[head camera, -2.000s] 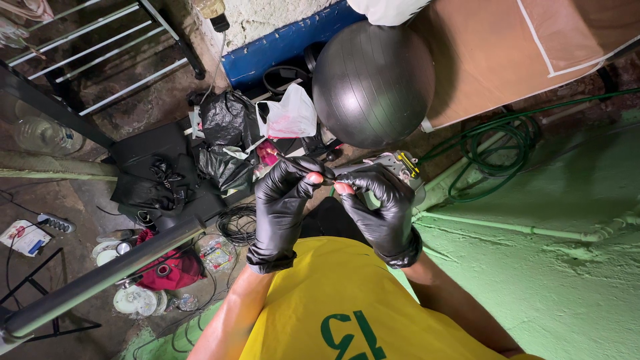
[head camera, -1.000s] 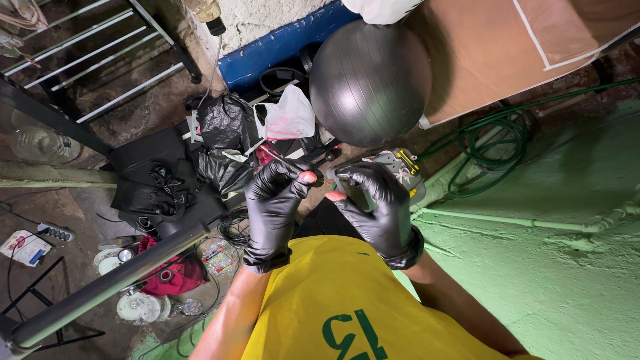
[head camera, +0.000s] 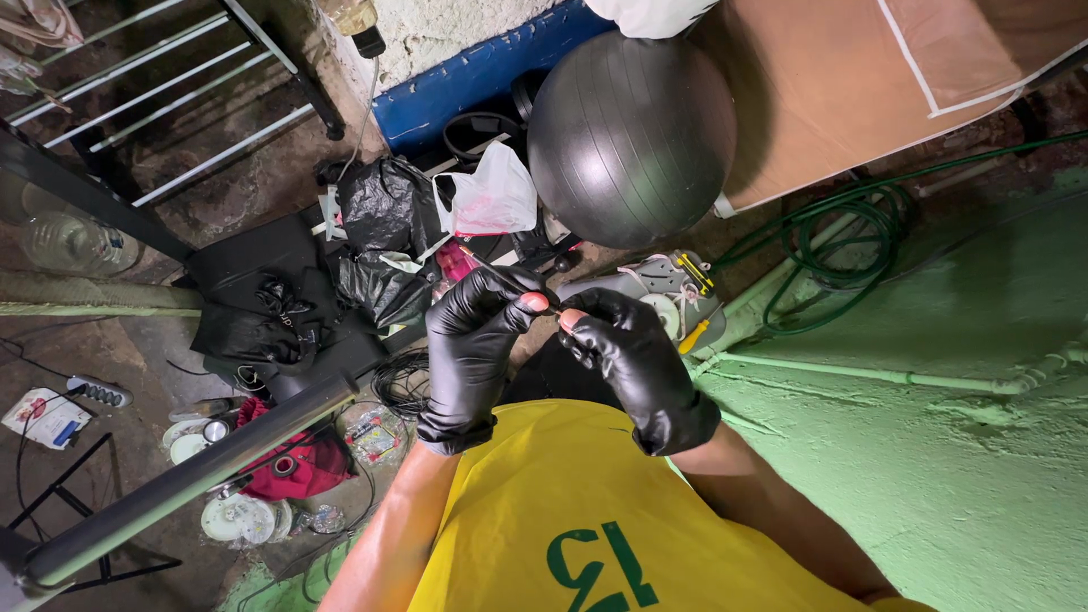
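Both hands wear black gloves with bare thumb tips showing, and meet above the yellow shirt. My left hand (head camera: 476, 357) pinches a thin dark cable (head camera: 500, 274) between thumb and fingers; its copper-coloured end points up and left. Close beside it, my right hand (head camera: 633, 361) has thumb and fingers pinched at the cable's other visible part, near the left thumb. The fingers hide most of the contact point, so its exact shape cannot be told.
A black exercise ball (head camera: 633, 140) lies beyond the hands. Black plastic bags (head camera: 382, 204) and a red bag (head camera: 306, 463) lie left. A metal tube (head camera: 187, 480) crosses lower left. A coiled green hose (head camera: 837, 246) and a yellow-handled screwdriver (head camera: 694, 336) lie right.
The hands were apart one second ago and are now together at the thumbs. The thin cable's end now shows above the left hand.
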